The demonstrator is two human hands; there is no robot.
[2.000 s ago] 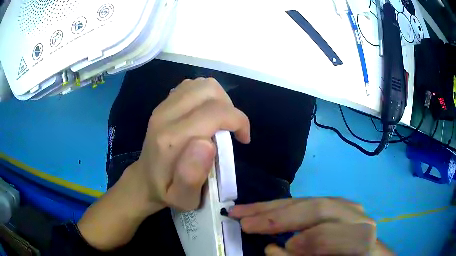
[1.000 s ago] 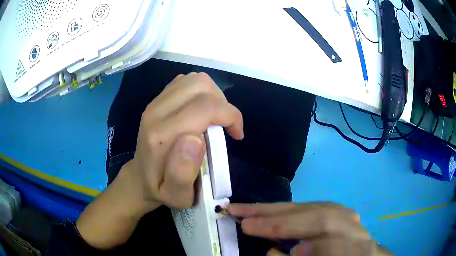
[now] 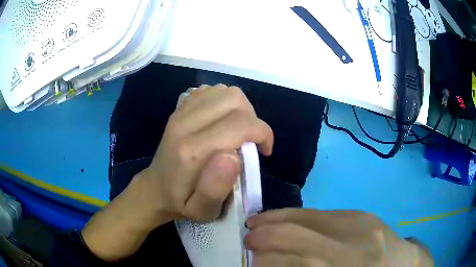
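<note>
The white device casing (image 3: 216,242) is held edge-on over the dark-clothed lap, its dotted grille face turned to the lower left. My left hand (image 3: 201,156) grips its upper end, thumb on the near side and fingers over the top. A smooth white-lilac side trim (image 3: 252,180) runs along the right edge. My right hand (image 3: 323,234) is at the lower right, slightly blurred, with its fingertips against the edge just below this trim. The fingers cover most of the dark screw recess. Whether they hold a tool is hidden.
Larger white units (image 3: 68,47) are stacked at the upper left. On the white worktable (image 3: 235,41) lie a dark blade (image 3: 322,35), a slim blue pen-type tool (image 3: 371,49) and a thick black corded tool (image 3: 409,78). A black box with red digits (image 3: 459,101) and a blue holder (image 3: 450,166) are at far right.
My left hand and the casing have shifted right and slightly down since a second ago. My right fingers now cover more of the recess. The bench items shift slightly left in view.
</note>
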